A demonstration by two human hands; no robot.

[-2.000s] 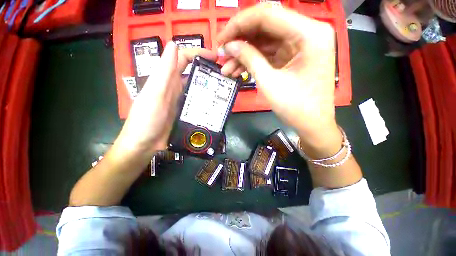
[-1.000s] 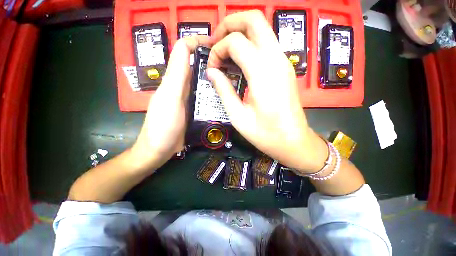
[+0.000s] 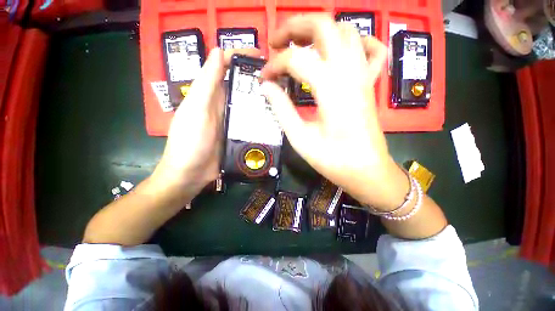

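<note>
My left hand [image 3: 198,133] holds a black handset unit [image 3: 254,121] by its left side, tilted slightly, in front of the tray. The unit has a white printed label and a gold disc [image 3: 255,159] at its near end. My right hand [image 3: 331,103] is bent over the unit's upper right, thumb and index finger close together near its top edge. Whether a small piece is between those fingertips cannot be told. The red foam tray [image 3: 365,116] behind holds several similar units, partly hidden by my hands.
Several dark batteries [image 3: 288,211] and a black square piece [image 3: 353,223] lie near my body. A gold packet [image 3: 420,176] and a white paper strip [image 3: 467,153] lie at right, small white bits [image 3: 122,188] at left. Red foam stacks [image 3: 538,158] flank both sides.
The unit came closer to upright than two seconds ago. Since one second ago, my right hand has lifted off its label slightly, uncovering more of it.
</note>
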